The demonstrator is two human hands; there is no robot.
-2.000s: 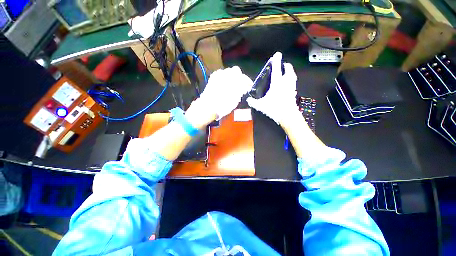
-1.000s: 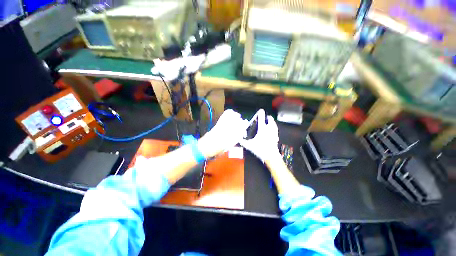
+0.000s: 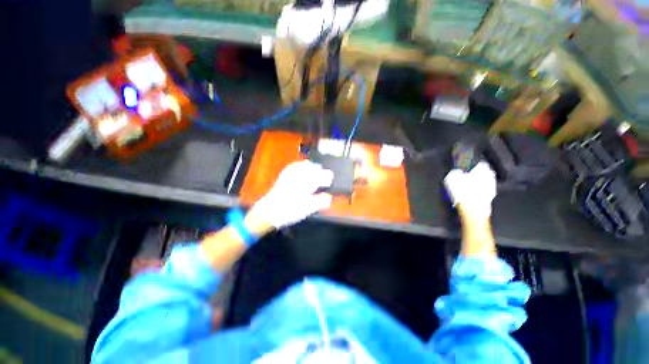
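A black set-top box (image 3: 337, 174) sits on the orange test fixture (image 3: 274, 160). My gloved left hand (image 3: 295, 192) is closed around its left front part, fingertips over the top, and hides that side. My gloved right hand (image 3: 471, 186) is right of the fixture, at the near end of a dark remote control (image 3: 464, 154) on the bench. Blur hides whether its fingers hold the remote. A blue cable (image 3: 245, 130) loops behind the fixture.
The orange tester (image 3: 132, 103) with a glowing light stands at the left. A flat black box (image 3: 203, 165) lies between it and the fixture. Stacked units (image 3: 523, 162) and more tilted units (image 3: 608, 199) are at the right. The green-topped shelf (image 3: 213, 27) runs behind.
My hands were together above the fixture around a dark, flat object; now they are apart. My left hand came down to the box, my right hand moved to the remote. The view also shifted.
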